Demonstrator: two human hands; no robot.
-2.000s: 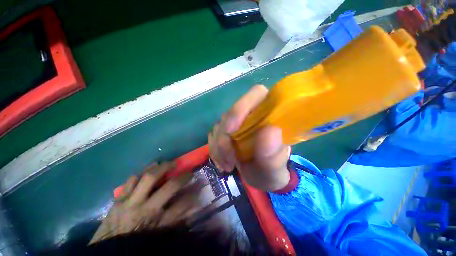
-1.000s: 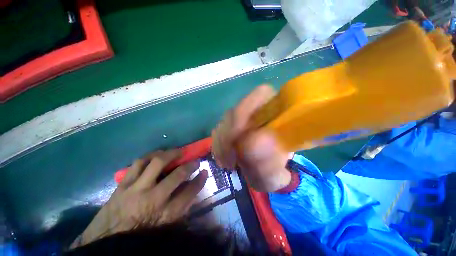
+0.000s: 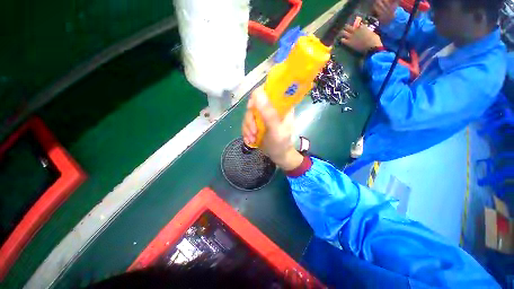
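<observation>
My right hand (image 3: 271, 128) grips the yellow-orange electric screwdriver (image 3: 290, 76), its fat body pointing up and away. Its dark tip is down at the upper part of the round black screw dish (image 3: 249, 169); whether it touches is hard to tell. The opened tablet unit (image 3: 194, 246) lies in the red-orange foam frame (image 3: 236, 219) nearer to me, with bright silvery areas showing. A dark blurred shape hides the unit's near part. My left hand is not in view.
A wrapped white post (image 3: 214, 45) stands at the metal line edge (image 3: 152, 170). The green conveyor beyond carries another red frame (image 3: 70, 163) at left. A pile of loose small parts (image 3: 333, 84), a blue bin (image 3: 289, 44), a hanging cable (image 3: 389, 79) and a person in blue (image 3: 417, 107) are at right.
My right hand and the screwdriver have moved from over the unit to the screw dish. My left hand has left the picture. The view has swung right, showing the dish, parts pile and person.
</observation>
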